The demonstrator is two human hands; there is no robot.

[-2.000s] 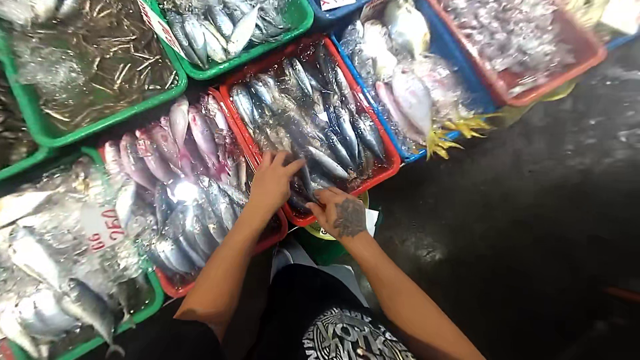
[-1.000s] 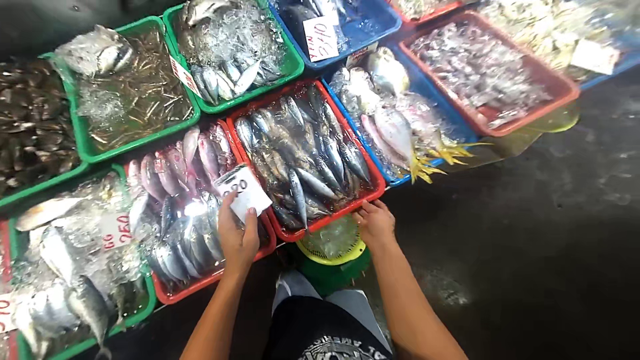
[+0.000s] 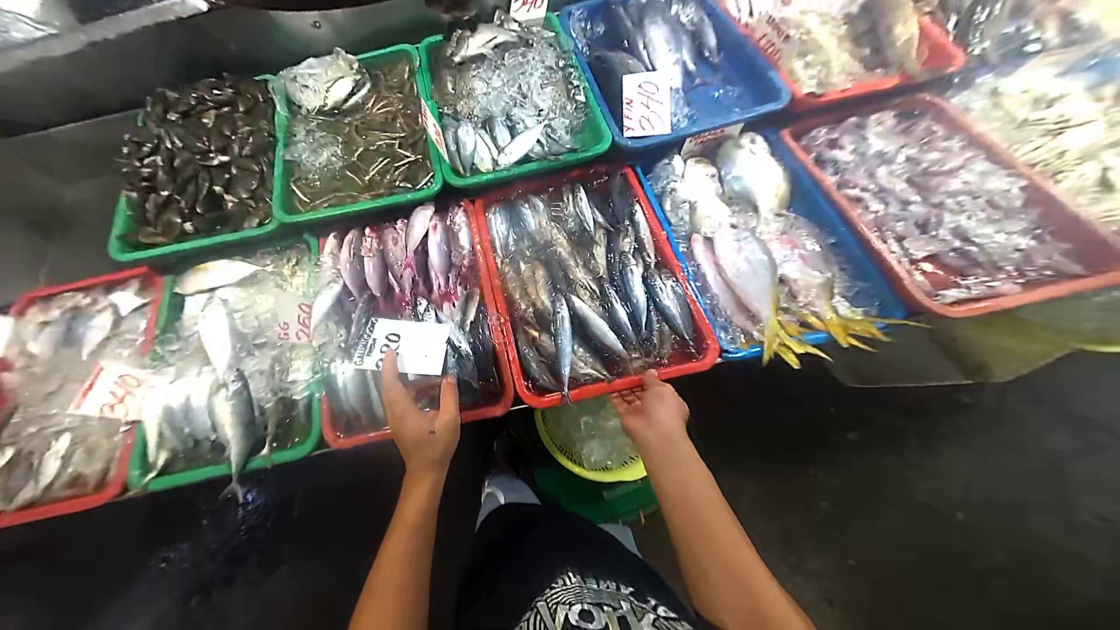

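Note:
My left hand [image 3: 422, 429] is over the front of a red tray [image 3: 330, 429] of pink and silver fish. Between its thumb and fingers is the lower edge of a white price card [image 3: 413, 347] that bears writing. My right hand [image 3: 652, 409] touches the front rim of the middle red tray [image 3: 530, 401], its fingertips at the edge; whether they grip it is hard to tell. Slender silver fish [image 3: 598, 325] lie close together in that tray, one [image 3: 562, 348] pointing down to the front rim.
A yellow basket [image 3: 643, 472] with ice stands below the middle tray, over something green. To the right are a blue tray [image 3: 892, 311] with yellow-tailed fish and a red tray [image 3: 954, 308]. Green trays [image 3: 306, 213] of shellfish and fish stand behind and to the left [image 3: 226, 472].
Both hands were down among the slender fish two seconds ago. The left is now at the neighbouring tray with the card, the right at the front rim. The view has widened to the left.

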